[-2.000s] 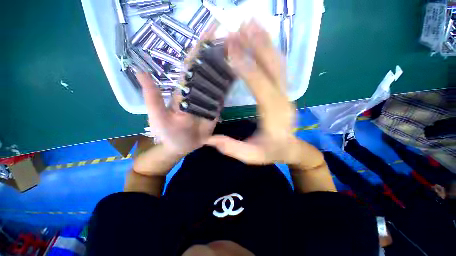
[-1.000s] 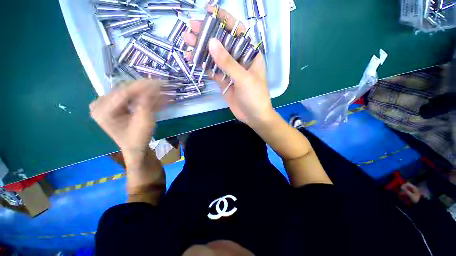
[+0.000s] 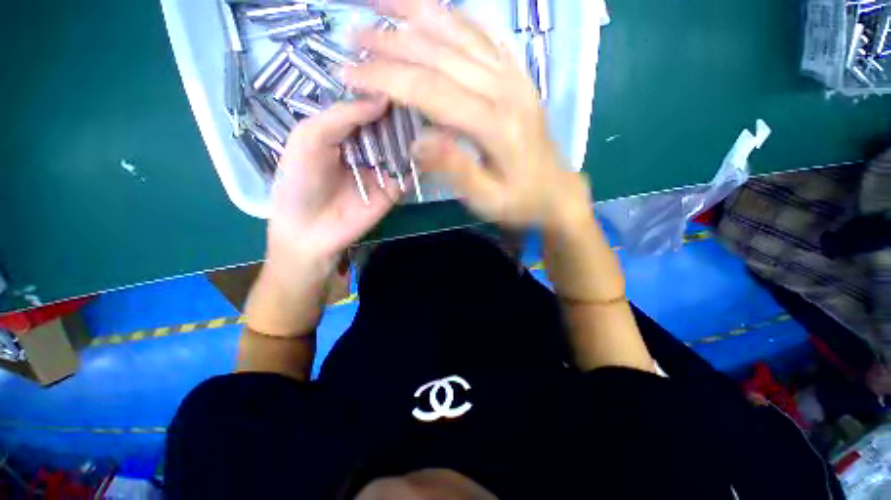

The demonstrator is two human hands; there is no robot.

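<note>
My left hand holds a row of several silver metal cylinders over the near edge of the white tray. Thin pins stick out of the cylinders toward me. My right hand is blurred, its fingers spread over the far ends of the bunch and hiding them. Its thumb is beside the right end of the row; I cannot tell whether it touches. More silver cylinders lie piled in the tray's left part, and a few lie at its right side.
A clear plastic box with thin metal parts stands at the far right on the green bench. A crumpled clear bag hangs at the bench edge. A person's plaid clothing is at the right. A cardboard box is lower left.
The bunch, held in my right hand one second ago, is now in my left hand, pins toward me. My left hand has moved in to the bunch; my right hand has opened over it.
</note>
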